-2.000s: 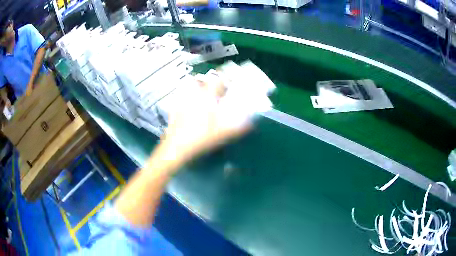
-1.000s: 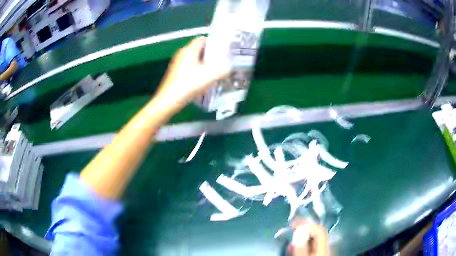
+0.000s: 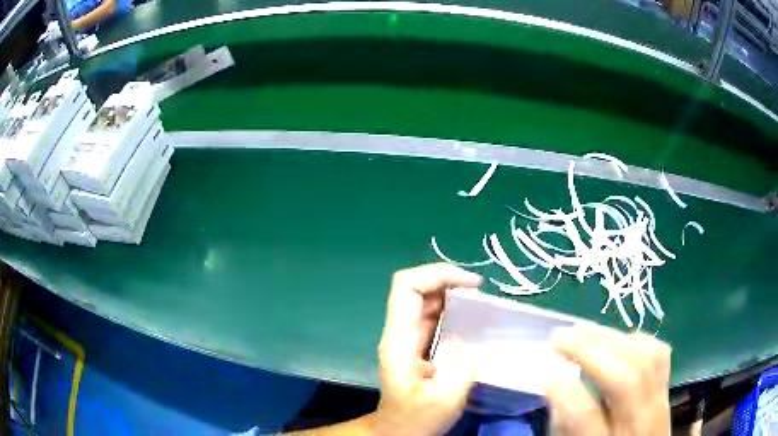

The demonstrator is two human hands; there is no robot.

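A white retail box (image 3: 503, 336) is held over the bench's front edge, its plain pale side facing up. My left hand (image 3: 422, 358) grips its left end, thumb and fingers around the edge. My right hand (image 3: 614, 375) is on its right end, slightly blurred, with fingers bent over the top. The far underside of the box is hidden. A tangle of white liner strips (image 3: 610, 247) lies on the bench just beyond my right hand.
Stacked white boxes (image 3: 119, 170) stand at the left of the green bench (image 3: 281, 230). A grey rail (image 3: 341, 143) separates the bench from the belt, where an open carton (image 3: 192, 72) lies. A blue crate (image 3: 755, 409) is at lower right. Another person's arm (image 3: 94, 15) shows at upper left.
My left hand has brought the box from over the belt down to the bench's front edge. My right hand has come up onto the box. The view has shifted.
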